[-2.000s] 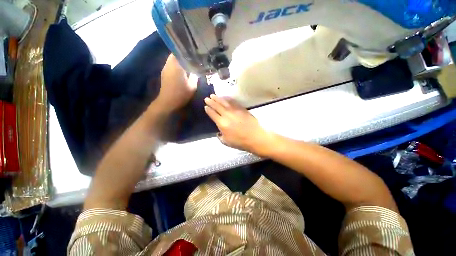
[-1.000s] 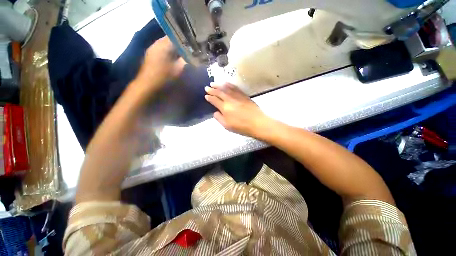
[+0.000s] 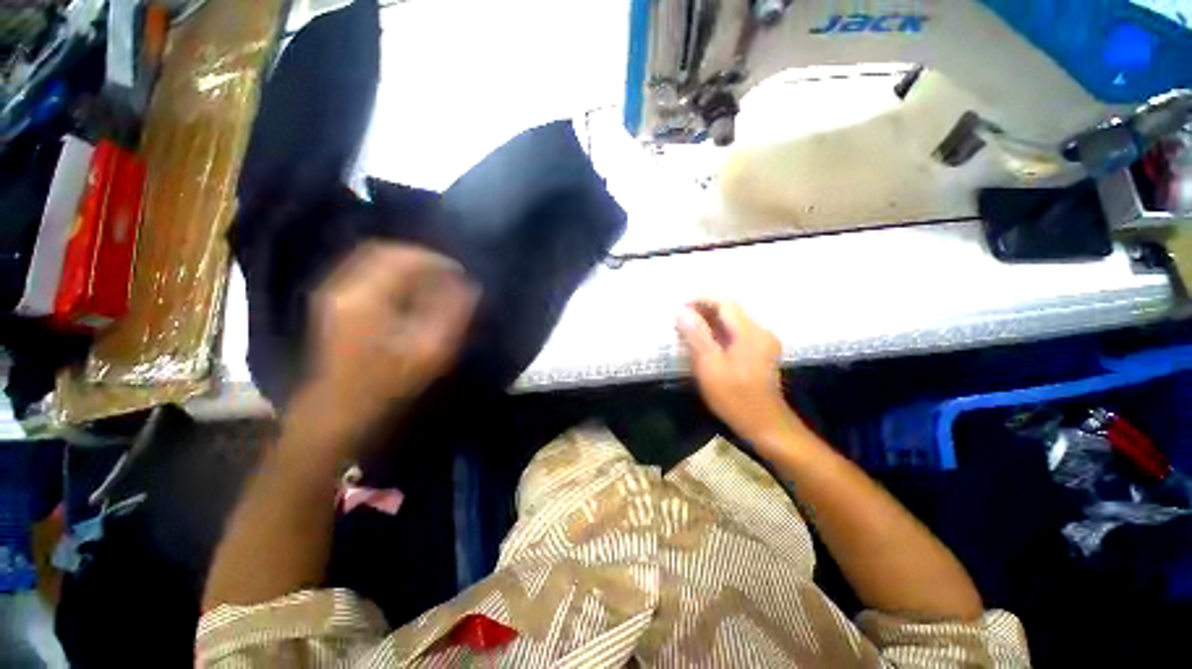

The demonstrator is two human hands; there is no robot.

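The dark cloth piece (image 3: 523, 209) lies on the white sewing table, left of the machine's needle area and away from the presser foot. My left hand (image 3: 392, 320) is blurred and lies over the cloth near the table's front edge; whether it grips the cloth cannot be told. My right hand (image 3: 735, 366) is at the table's front edge, right of the cloth, touching no cloth, with its fingers partly curled. The white and blue JACK sewing machine (image 3: 837, 144) stands behind it.
A flat black phone (image 3: 1046, 222) lies at the machine's right end. A blue crate (image 3: 944, 425) with clear plastic (image 3: 1118, 523) and a red item (image 3: 1135, 442) is at the right. A brown taped board (image 3: 196, 196) and red and white box (image 3: 102, 235) are at the left. A pink strip (image 3: 373, 498) hangs below the table edge.
The cloth has come away from the needle area to the left. My left hand has moved down towards the table's front edge. My right hand has left the cloth. The view has shifted.
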